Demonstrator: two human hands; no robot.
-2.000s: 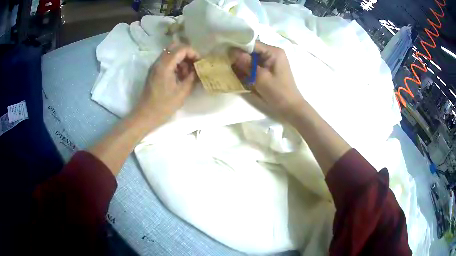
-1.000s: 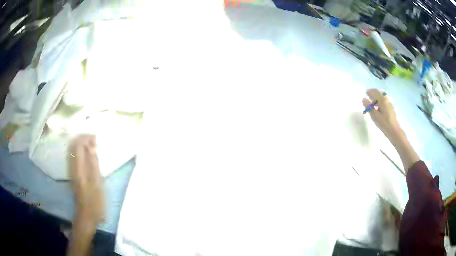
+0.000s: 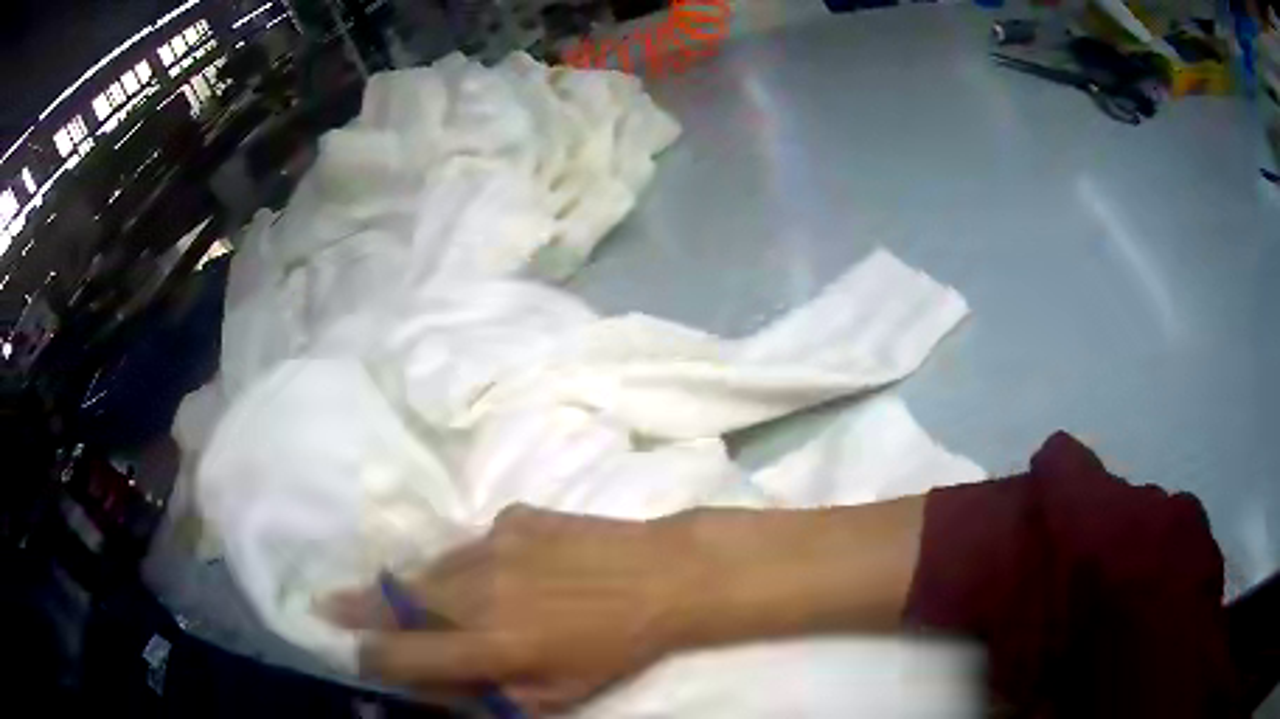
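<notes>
My right hand [image 3: 534, 597] reaches leftward from the lower right, over a white jacket [image 3: 562, 450]. It is slightly blurred. It holds a slim blue pen [image 3: 407, 604] between its fingers. The fingers lie over the rounded white cloth at lower left; whether they also grip it cannot be told. One white sleeve [image 3: 856, 330] stretches right across the table. A blurred white cloth edge [image 3: 828, 680] shows below my forearm. My left hand is not in view.
The pale grey-blue table [image 3: 1067, 337] carries a heap of white jackets [image 3: 463, 169] at the left and back. Dark scissors [image 3: 1088, 84] lie at the far right edge. An orange coiled hose [image 3: 674, 35] hangs behind. Navy cloth or a dark area borders the lower left.
The view has turned and the glare has gone. My right hand has moved from the far right across to the lower left, still with the pen. My left hand has left the view.
</notes>
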